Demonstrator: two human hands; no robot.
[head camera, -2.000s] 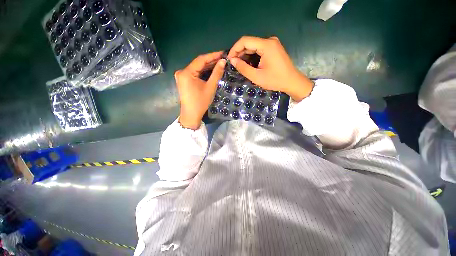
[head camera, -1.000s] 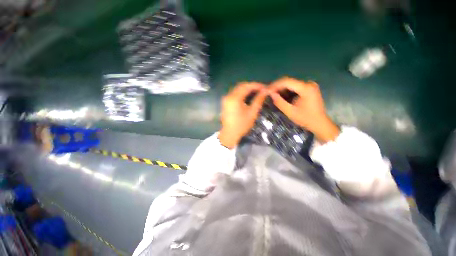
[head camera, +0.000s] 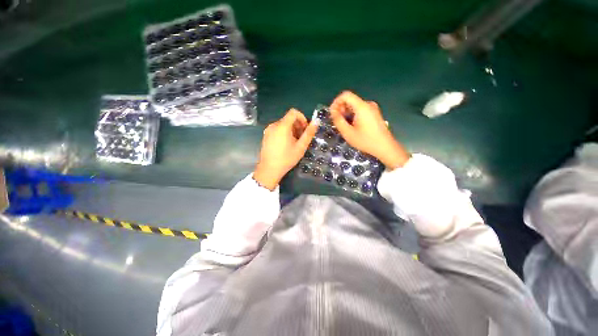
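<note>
A clear blister tray (head camera: 339, 168) with rows of round black discs lies tilted on the green surface close to my smock. My left hand (head camera: 283, 148) is at its upper left edge, thumb and index finger at the corner, and seems to hold it. My right hand (head camera: 368, 133) is curled over its upper right part, fingertips close to a disc near the top corner. Whether the right fingertips pinch a small part cannot be seen. Both hands are bare. The fingertips are close together but apart.
Stacked filled trays (head camera: 193, 62) stand at the back left, a smaller tray pack (head camera: 126, 131) left of them. A white squeeze bottle (head camera: 444, 104) lies to the right. A metal upright (head camera: 501, 25) is at the back right. Another person's sleeve (head camera: 569, 197) is at the right edge.
My fingertips, together before, have moved apart, and more of the tray's top shows. The whole view has shifted with my head.
</note>
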